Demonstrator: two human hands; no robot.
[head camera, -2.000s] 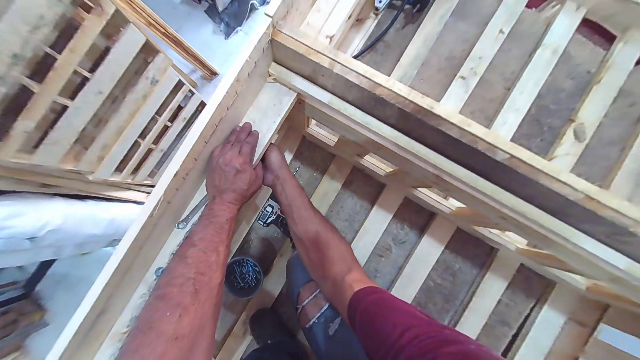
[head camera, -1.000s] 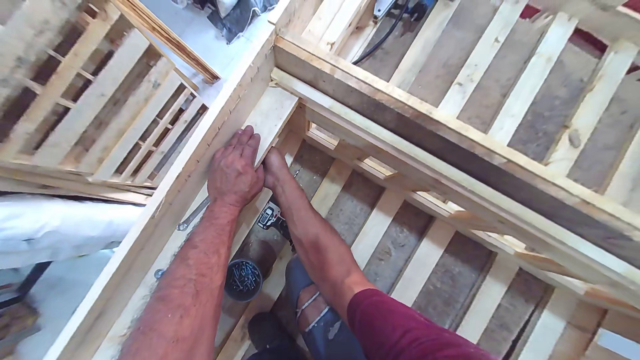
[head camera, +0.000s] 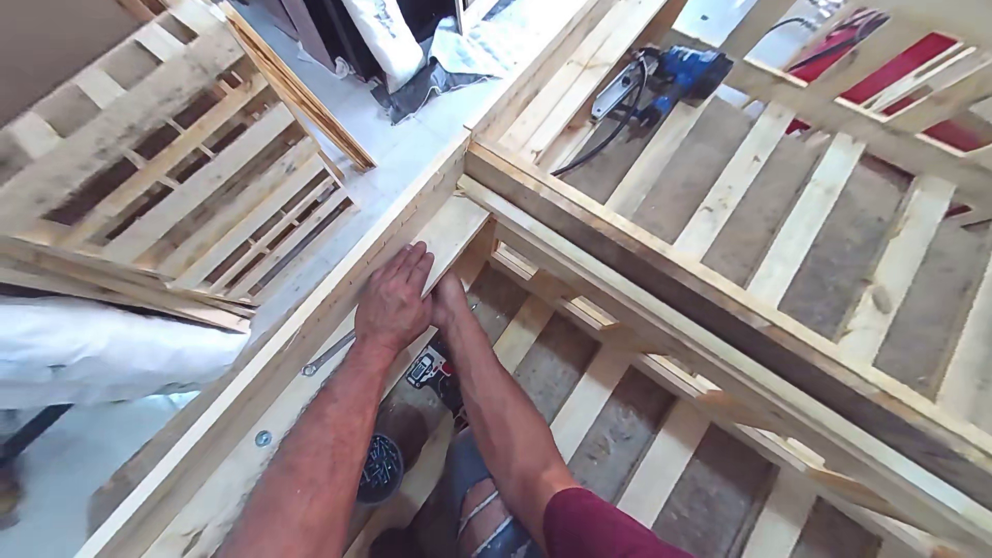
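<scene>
My left hand (head camera: 394, 301) lies on a short wooden board (head camera: 457, 232) in the corner of a wooden frame, its fingers over the board's top. At the board's right edge is my right hand (head camera: 447, 300), its fingers partly hidden beneath it. A combination wrench (head camera: 325, 355) rests on the frame's ledge beside my left wrist. Lower on that ledge sits a metal washer (head camera: 263, 439). A cordless drill (head camera: 435, 373) lies below my hands, partly hidden by my right forearm. Near it stands a round container of screws (head camera: 380, 469).
Long wooden rails (head camera: 697, 310) run to the right above slats (head camera: 593, 391). A blue power tool (head camera: 682, 74) with a black cord lies in the frame beyond. Pallet-like wooden panels (head camera: 194, 194) stand at left, above a white wrapped bundle (head camera: 116, 345).
</scene>
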